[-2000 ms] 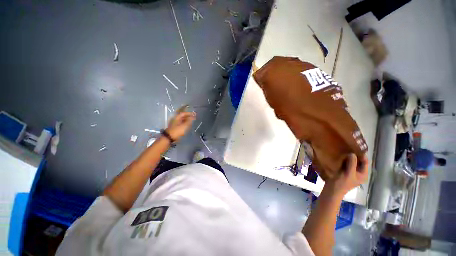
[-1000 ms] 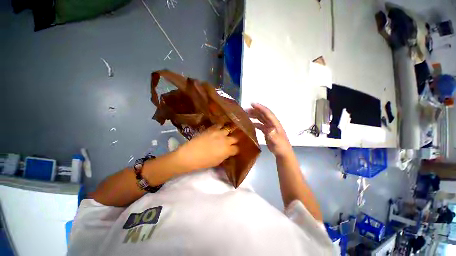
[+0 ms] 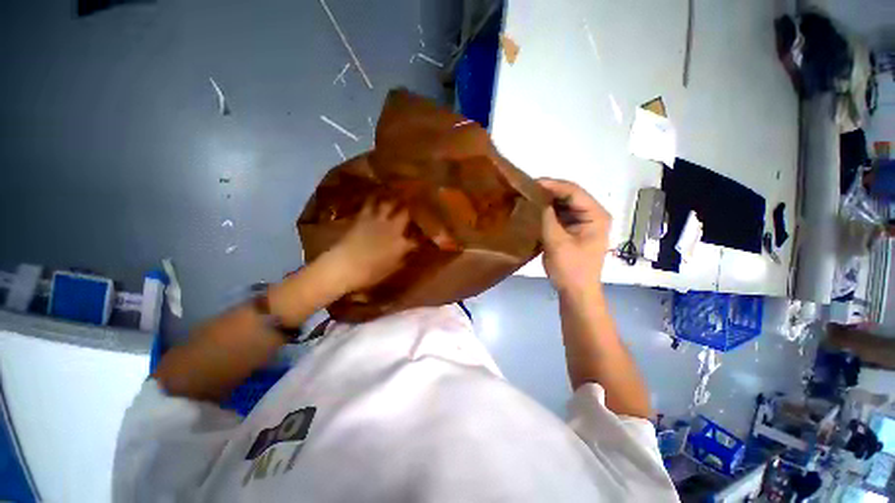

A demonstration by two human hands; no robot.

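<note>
A brown plastic bag (image 3: 471, 275) is held up in front of my white shirt, its mouth open towards me. My left hand (image 3: 378, 241) is inside the bag's opening, fingers spread and slightly blurred; whether it grips anything inside cannot be told. My right hand (image 3: 574, 231) pinches the bag's rim on the right side, over the table's edge.
The off-white table (image 3: 579, 108) lies to the right, with black fabric (image 3: 721, 206), a grey metal block (image 3: 648, 224), black-handled scissors (image 3: 626, 251) and white paper (image 3: 652, 136). A blue crate (image 3: 718, 319) stands on the floor beyond the table edge.
The bag was lifted off the table to my body and its mouth has opened wider. My left hand has gone into it. My right hand has closed on its rim.
</note>
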